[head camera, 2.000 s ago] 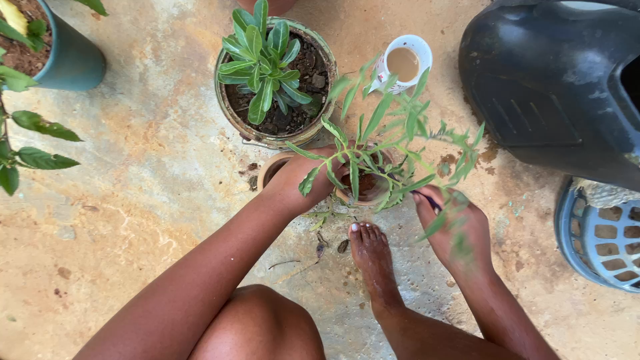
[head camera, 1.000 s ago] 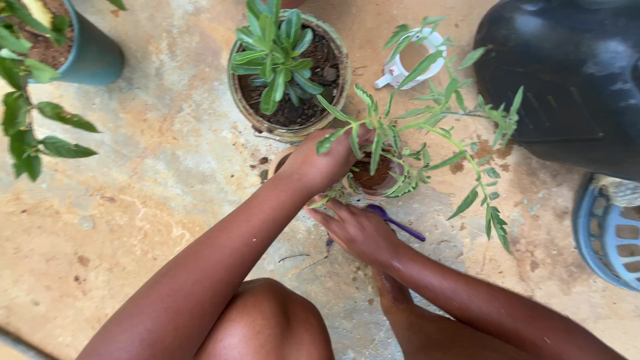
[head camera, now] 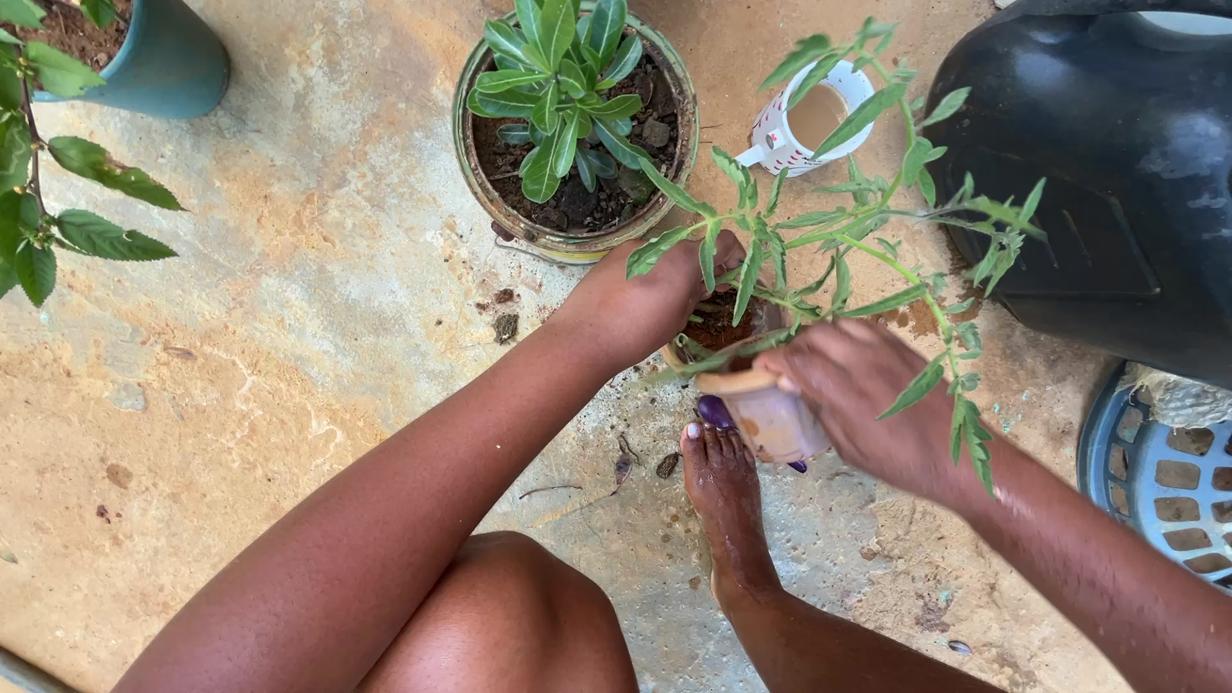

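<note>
A leggy green plant [head camera: 847, 226] leans to the right over a pot of reddish soil [head camera: 720, 322]. My left hand [head camera: 664, 289] is at that pot's left side, its fingertips partly behind leaves at the stems; what they pinch is hidden. My right hand [head camera: 857, 385], blurred, grips the rim of a small clay pot [head camera: 770, 419], which is tilted beside the soil-filled one. A purple spoon [head camera: 715, 412] lies on the ground, partly hidden by the small pot and close to my toes.
Beyond my left hand stands a round pot [head camera: 476, 183] with a leafy plant. Near it is a mug [head camera: 778, 135] of light brown liquid. A black plastic container [head camera: 1068, 173] and a blue plastic basket [head camera: 1107, 433] are at right; a blue-green pot [head camera: 178, 63] stands upper left.
My right hand was low beside the pots a second ago, near the purple spoon; now it holds the small clay pot, tilted. My left hand stays by the plant.
</note>
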